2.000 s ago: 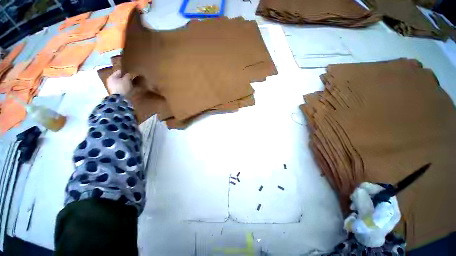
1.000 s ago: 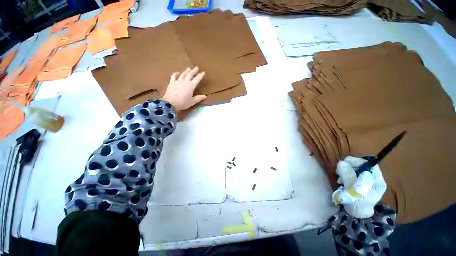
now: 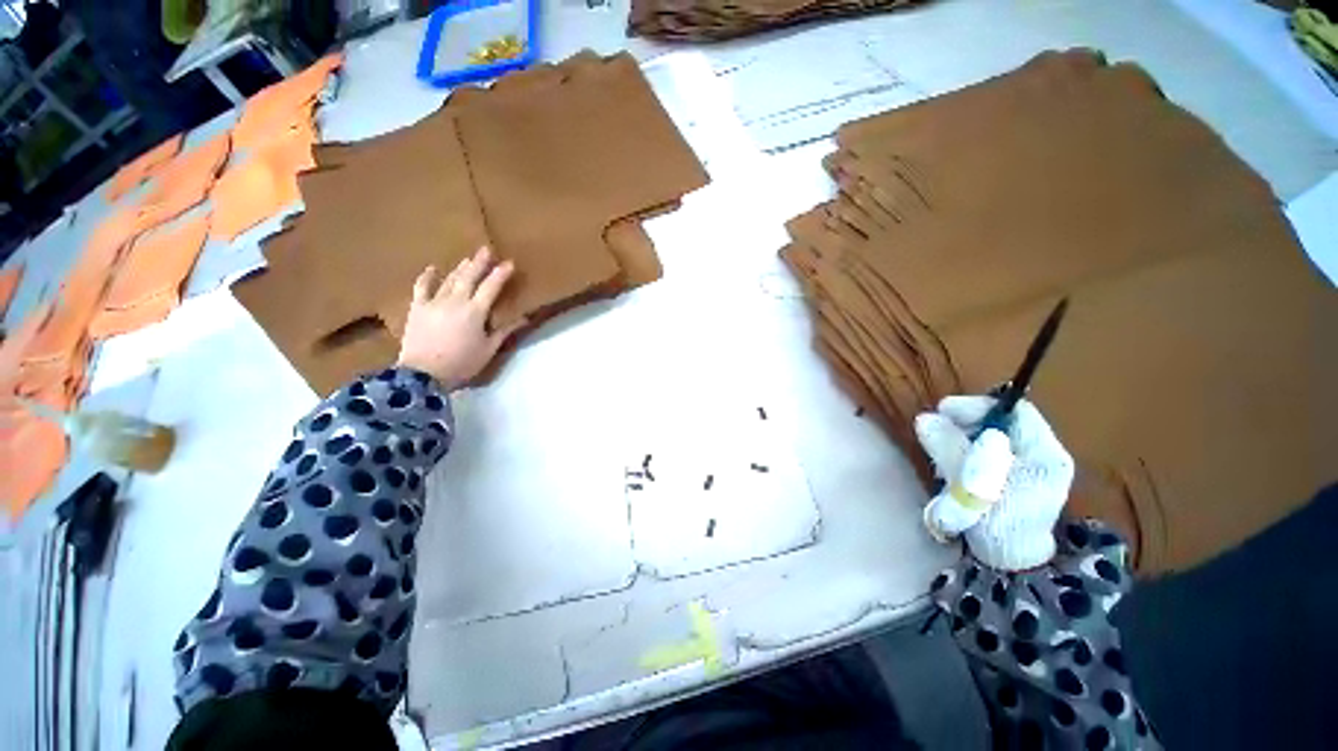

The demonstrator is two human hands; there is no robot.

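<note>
My bare left hand [image 3: 455,320] lies flat, fingers apart, on the near edge of the left brown stack of panels [image 3: 550,162]. My gloved right hand [image 3: 1001,484] is closed around dark pointed scissors [image 3: 1039,352], whose blades point up and away over the right-hand brown stack [image 3: 1159,279]. That stack is larger and has fanned, slitted edges on its left side. Several tiny dark snips [image 3: 710,483] lie on the white paper [image 3: 587,484] between the stacks. The handle of the scissors is mostly hidden in the glove.
Orange cut pieces [image 3: 154,272] lie at the far left. A small bottle [image 3: 129,440] and a black lump [image 3: 91,524] are at the left. A blue tray [image 3: 426,56] holds yellowish bits. Another brown stack [image 3: 763,15] is at the far edge. The table's near edge crosses the bottom.
My left hand has gone from lifting the left stack's panel edge to resting flat on the stack, where the panel now lies spread out. The view has shifted. The right hand still holds the scissors.
</note>
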